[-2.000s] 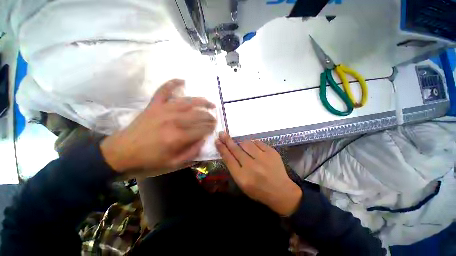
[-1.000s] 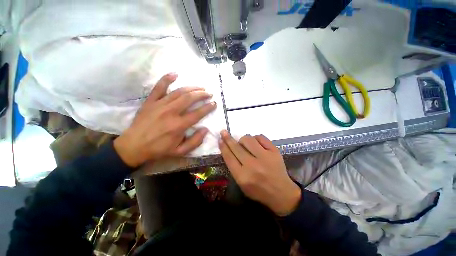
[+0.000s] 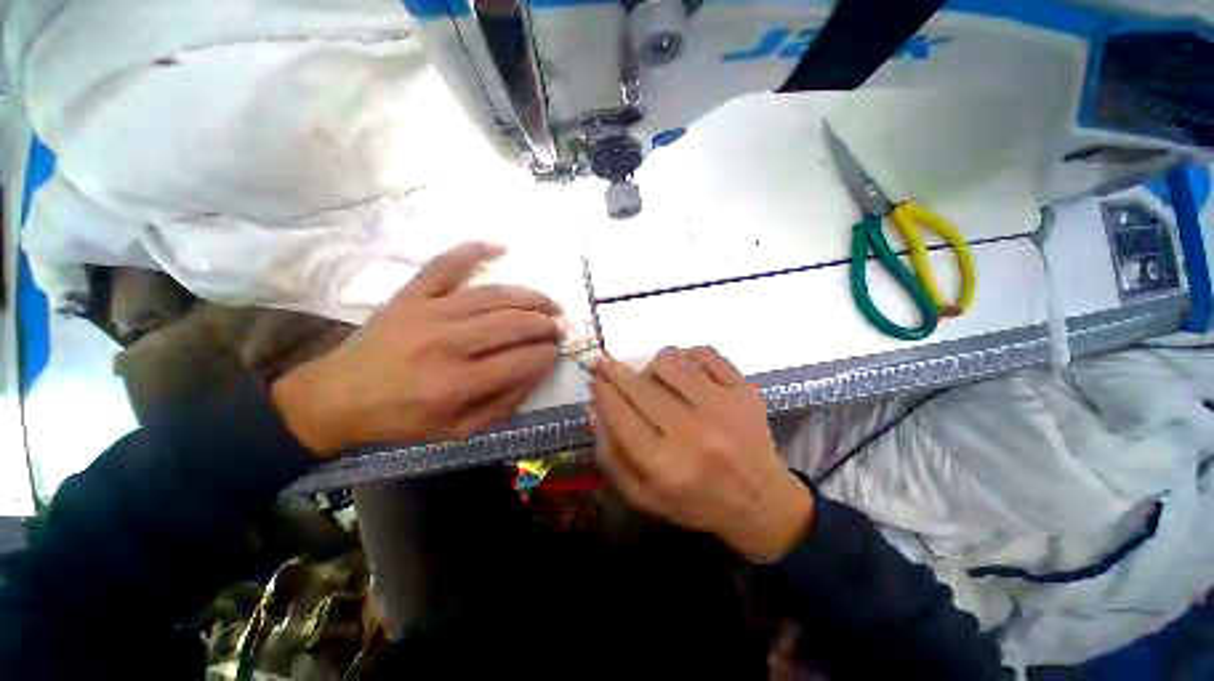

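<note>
A puffy white padded piece lies left of and under the sewing machine's presser foot. A thin dark line runs down its right edge from the foot towards my fingertips. My left hand lies palm down on the white cloth, fingers slightly spread. My right hand has its index fingertip and thumb at the cloth's lower right corner, by the table's front edge. The fingertips of both hands nearly meet there. Whether the right hand pinches the cloth is hard to see.
Scissors with green and yellow handles lie right of the needle, blades pointing away. A keypad is set in the table at far right. White padded cloth hangs below the table's ruler-marked edge strip. Brown cloth lies at left.
The cloth's near edge has moved away from me towards the machine, uncovering more of the ruler strip. My left hand has come closer to my right fingertips. The view has shifted slightly.
</note>
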